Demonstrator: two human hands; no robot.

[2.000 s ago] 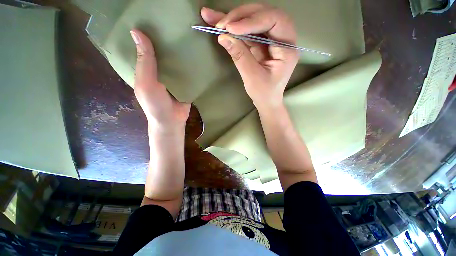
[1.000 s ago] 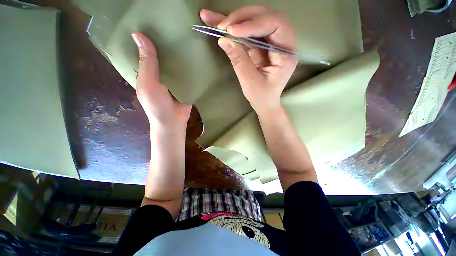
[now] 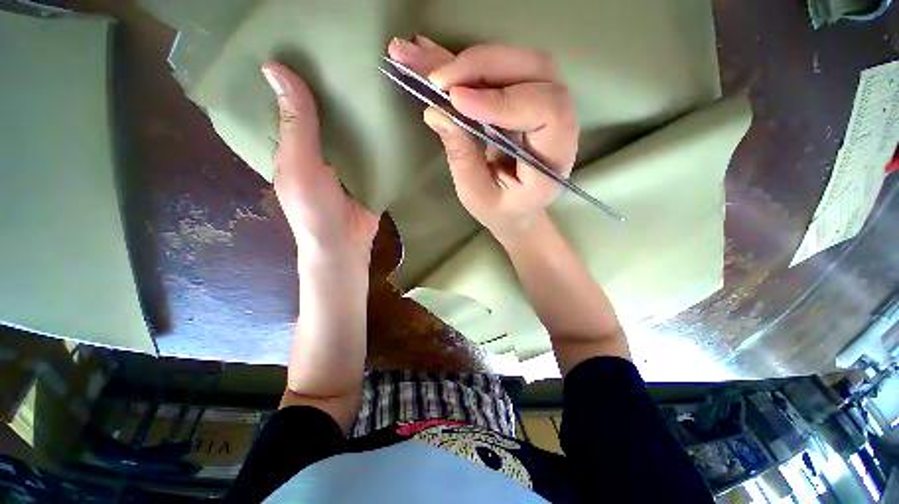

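My right hand [image 3: 513, 128] grips metal tweezers [image 3: 503, 140] between thumb and fingers. The two tips are slightly apart and point up and left above the cloth. Khaki cut panels [image 3: 631, 59] lie in front of me, with a folded-over ply [image 3: 651, 241] under my right wrist. My left hand [image 3: 315, 187] is at the left part of the panels, thumb raised on top. Its fingers are hidden under the cloth, so it holds the lifted edge.
Another stack of khaki panels [image 3: 59, 177] lies at the far left of the brown table [image 3: 217, 266]. A printed paper card [image 3: 853, 167] lies at the right, with a red thing [image 3: 892, 162] at its edge. A small khaki bundle [image 3: 848, 10] is at the top right.
The tweezers have turned so their rear end swings down toward me. My right fingers have curled and shifted slightly down. My left hand is nearly still.
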